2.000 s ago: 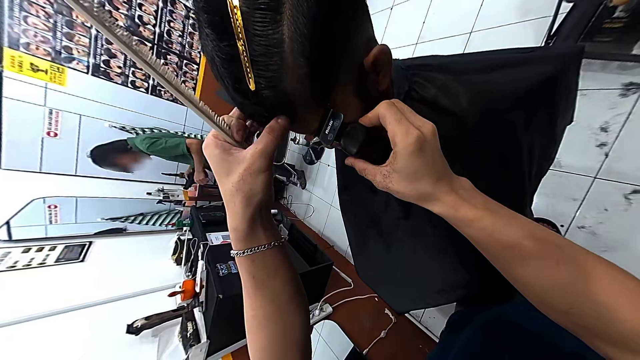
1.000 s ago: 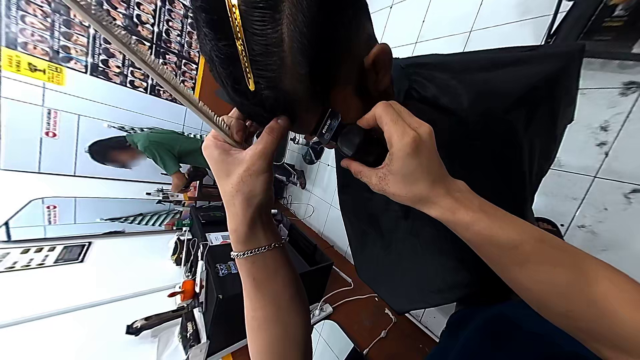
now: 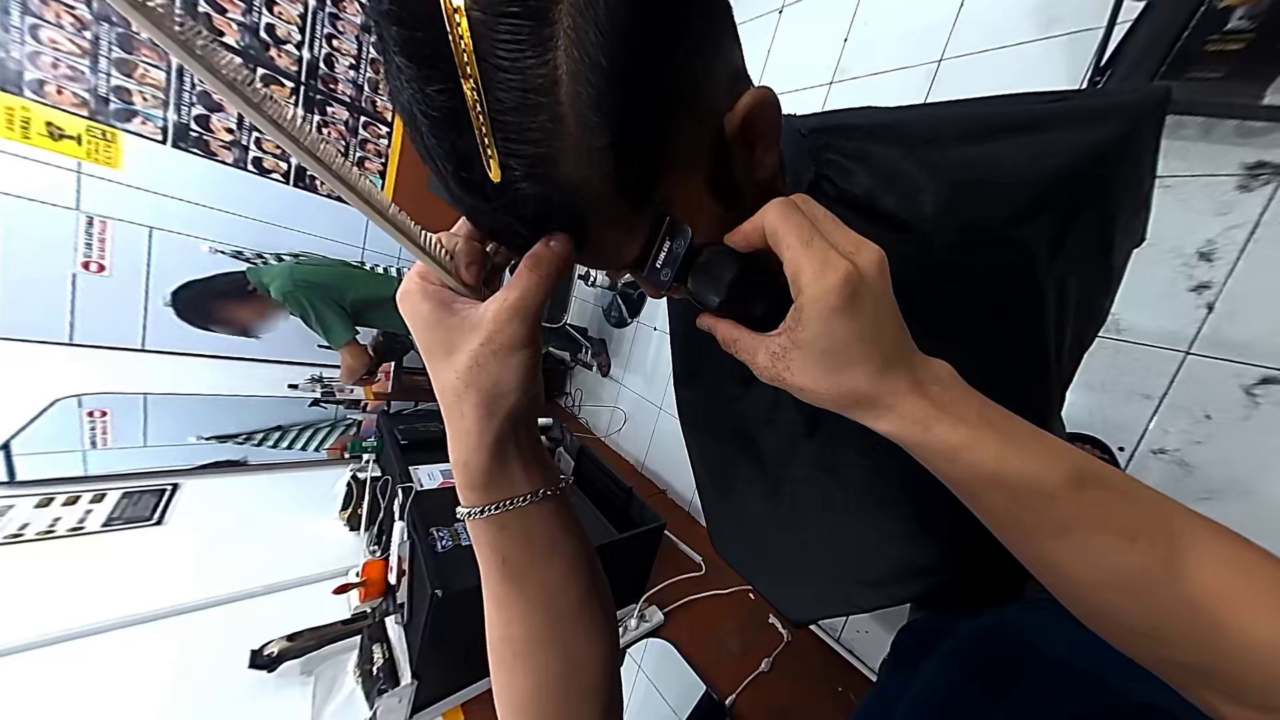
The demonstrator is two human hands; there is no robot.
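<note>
My right hand (image 3: 830, 300) grips a black hair clipper (image 3: 735, 285), its blade head against the side of a seated person's face, in front of the ear. My left hand (image 3: 480, 300), with a chain bracelet (image 3: 515, 502) on its wrist, holds a long comb (image 3: 290, 140) between thumb and fingers, and its thumb rests at the front of the person's dark hair (image 3: 620, 100). A gold hair clip (image 3: 470, 90) is fastened in the hair. A black cape (image 3: 850, 450) covers the person's shoulders and body.
The view is turned sideways. A black case (image 3: 440, 610), an orange-handled brush (image 3: 370, 582), another clipper (image 3: 315, 640) and a power strip (image 3: 640, 625) with white cables lie on the counter at lower left. A person in green (image 3: 320, 300) stands beyond, near a mirror (image 3: 60, 435).
The clipper in my right hand has tilted slightly against the face. The left hand keeps its place. The person in green has shifted an arm.
</note>
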